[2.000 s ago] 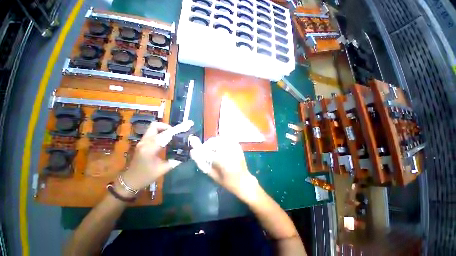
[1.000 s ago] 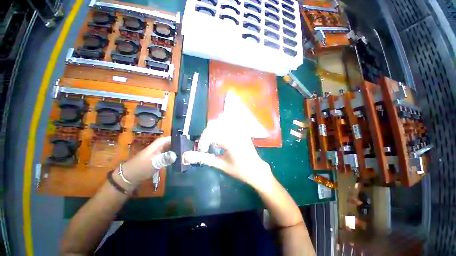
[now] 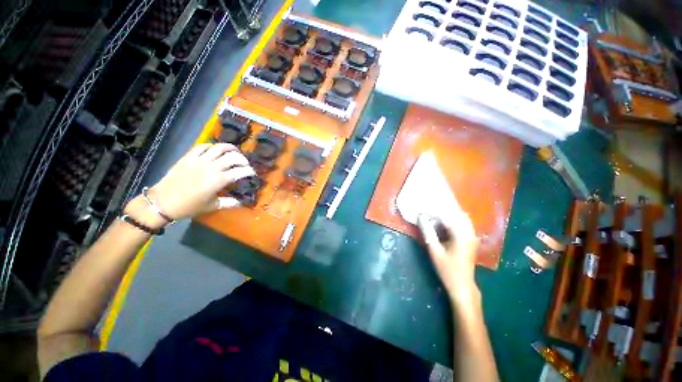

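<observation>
The lower orange fixture (image 3: 258,231) holds black curved parts; three sit in its far row. My left hand (image 3: 198,183) reaches over its near row, with fingers and thumb around a black curved part (image 3: 244,188) at the left station. The fingers partly cover that part. My right hand (image 3: 454,250) is at the near edge of a white wipe (image 3: 430,192) on the orange pad (image 3: 484,179). A small dark thing (image 3: 441,231) is between its fingertips; its shape is unclear.
A silver clamp bar (image 3: 357,168) lies on the green mat between fixture and pad. A filled fixture (image 3: 292,110) and a thick white tray (image 3: 478,112) stand farther back. Upright fixtures (image 3: 591,265) stand at right, with small pale pieces (image 3: 538,257) beside them. Racks stand at left.
My hands have parted. The left moved from the dark part beside the fixture onto the near-left station; the right moved onto the wipe. The view has turned, showing racks at left.
</observation>
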